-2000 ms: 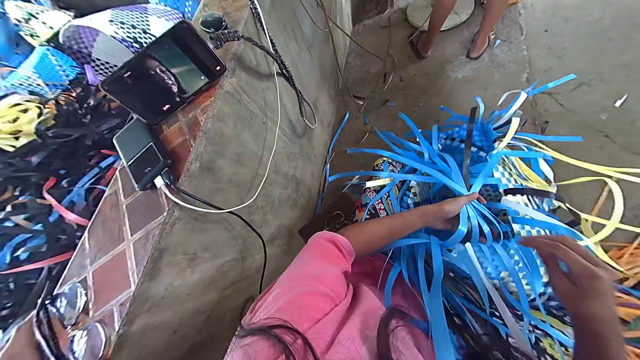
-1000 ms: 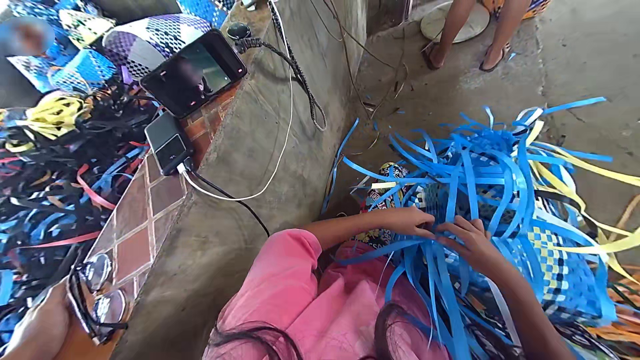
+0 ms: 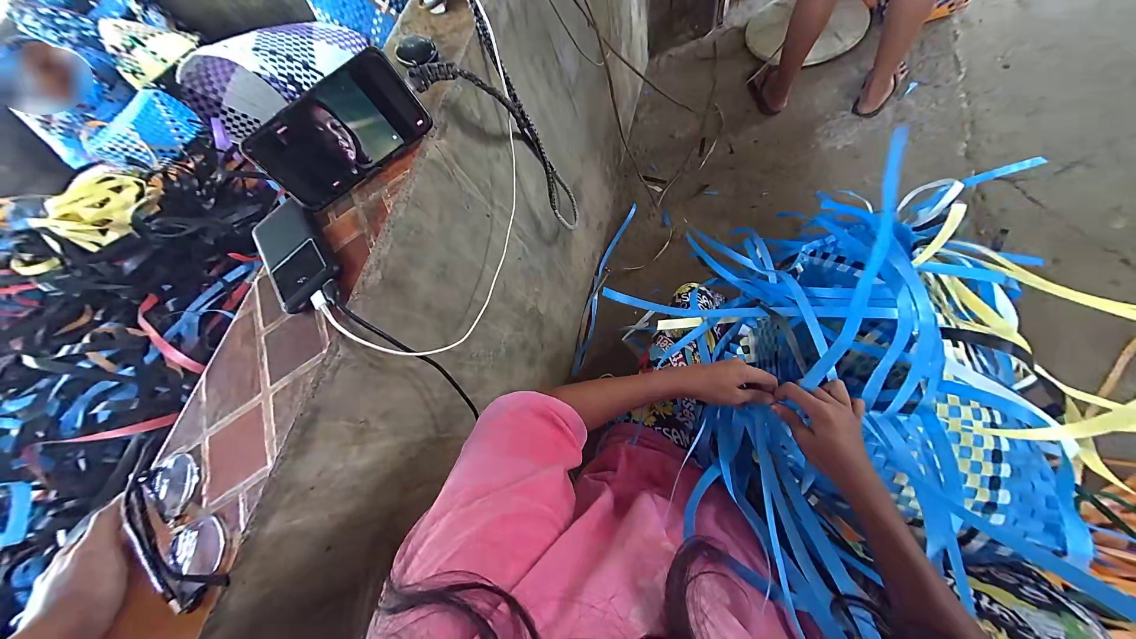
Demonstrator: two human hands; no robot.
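A woven basket of blue, white and yellow plastic strapping (image 3: 985,453) lies tilted at my right, its long loose blue strips (image 3: 887,257) fanning out at the top and hanging down over my lap. My left hand (image 3: 732,382) pinches blue strips at the near edge of the weave. Almost touching it, my right hand (image 3: 825,422) has its bent fingers closed on strips at the same edge. The fingertips of both hands meet there, and the exact strips between them are partly hidden.
On the tiled ledge (image 3: 240,444) at left are a phone (image 3: 337,129), a power bank (image 3: 295,253) with cables, and eyeglasses (image 3: 186,524) near another person's hand (image 3: 75,577). Beyond lie heaped strips (image 3: 98,328) and woven baskets (image 3: 146,129). Another person's feet (image 3: 879,89) stand at the top.
My right hand was apart from my left two seconds ago; it has moved left and now meets it at the basket's edge. The blue strips have shifted.
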